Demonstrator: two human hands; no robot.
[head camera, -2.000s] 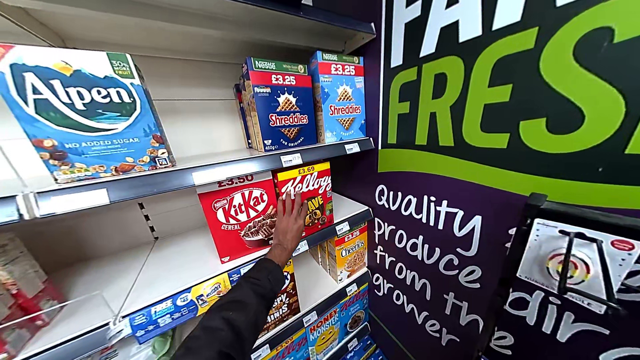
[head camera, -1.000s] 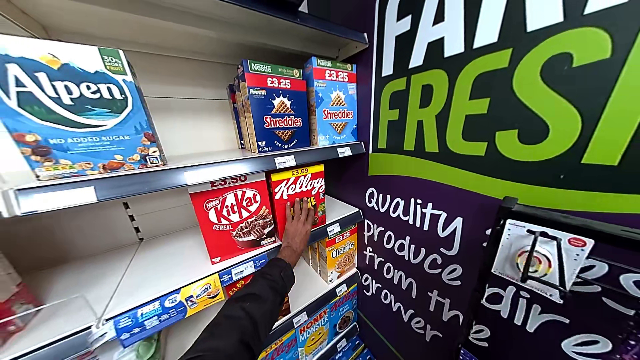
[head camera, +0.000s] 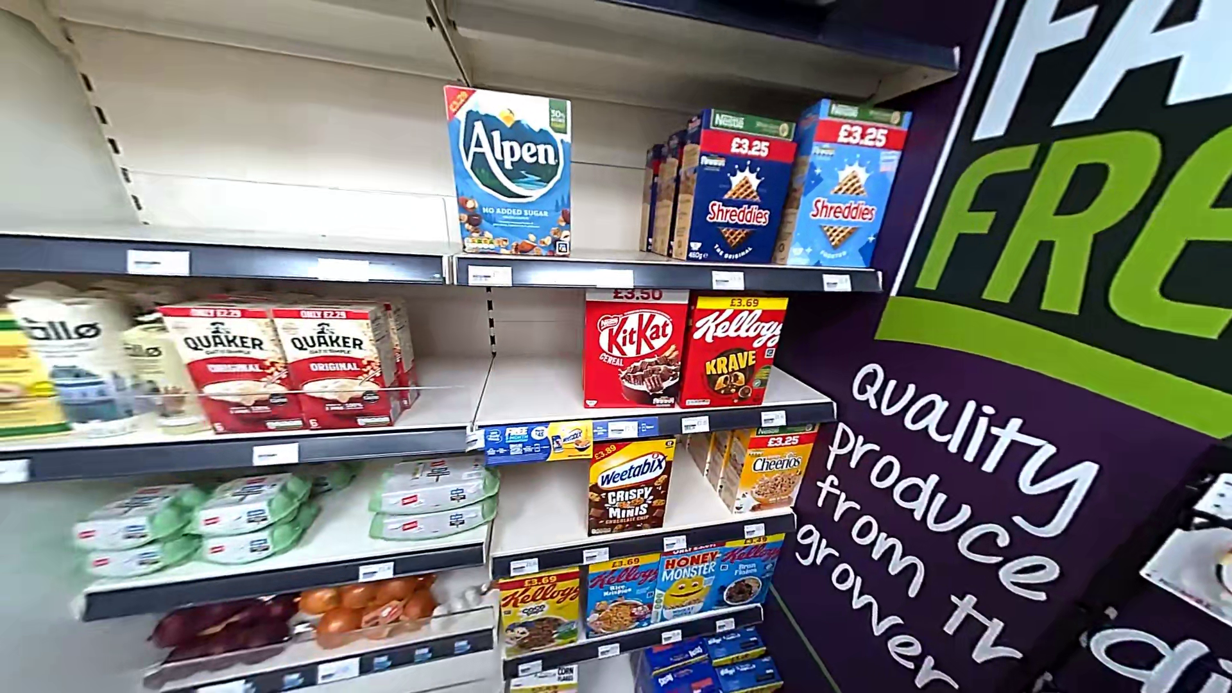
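Neither my left hand nor my right hand shows in the head view now. On the second shelf a red KitKat cereal box (head camera: 635, 348) stands upright beside a red Kellogg's Krave box (head camera: 733, 352). Above them, an Alpen box (head camera: 509, 173) stands apart from a dark blue Shreddies box (head camera: 735, 187) and a light blue Shreddies box (head camera: 842, 185). One shelf lower are a Weetabix Crispy Minis box (head camera: 630, 487) and a Cheerios box (head camera: 766, 470), with more boxes behind the latter.
Quaker oat boxes (head camera: 335, 368) stand left of the cereals, above green egg cartons (head camera: 252, 518). Onions (head camera: 366, 611) lie low down. Several Kellogg's and Honey Monster boxes (head camera: 686, 581) fill a lower shelf. A dark wall with large lettering (head camera: 962, 481) borders the shelves at right.
The hand that touched the Krave box has left the view, and that box's front is now uncovered. The view has swung left and takes in more shelves.
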